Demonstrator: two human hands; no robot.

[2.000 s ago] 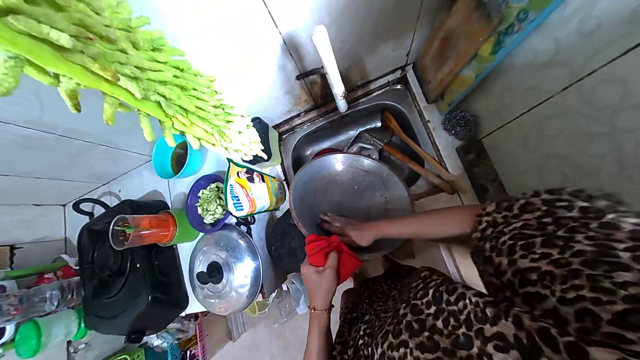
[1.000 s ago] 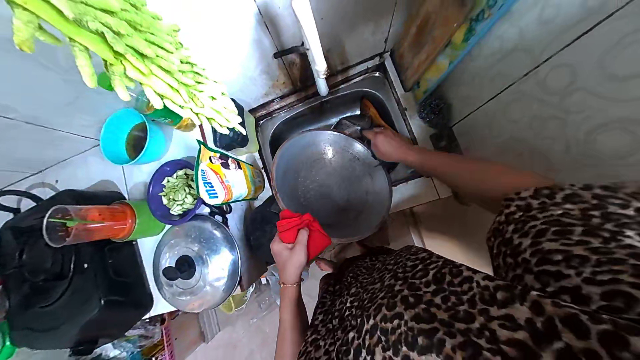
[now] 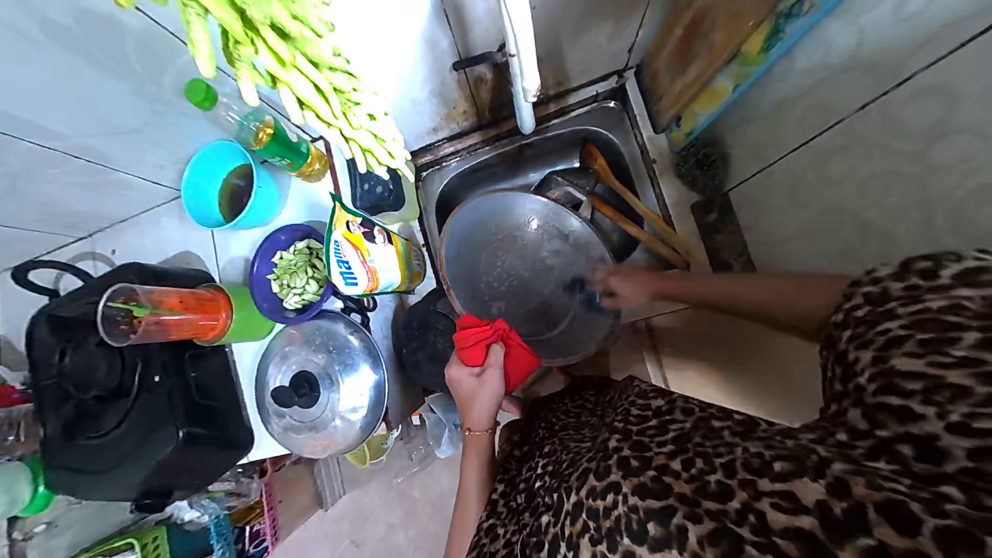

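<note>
A wide metal wok is tilted over the near part of the sink, its inside wet with droplets. My left hand grips its near left rim through a folded red cloth. Over the wok's right side is my right hand, blurred by motion, its fingers around a small dark thing that looks like a scrubber. Behind the wok, wooden-handled utensils and a dark metal piece lie in the steel sink. A white faucet hangs above.
Left of the sink stand a detergent pouch, a purple bowl of cut green vegetable, a cyan cup, a bottle and a metal lid. Green stalks jut in above. A cutting board leans right.
My right hand was inside the wok, then reached into the sink beside the utensils, and is now back over the wok with a dark thing. My left hand has kept the red cloth at the rim.
</note>
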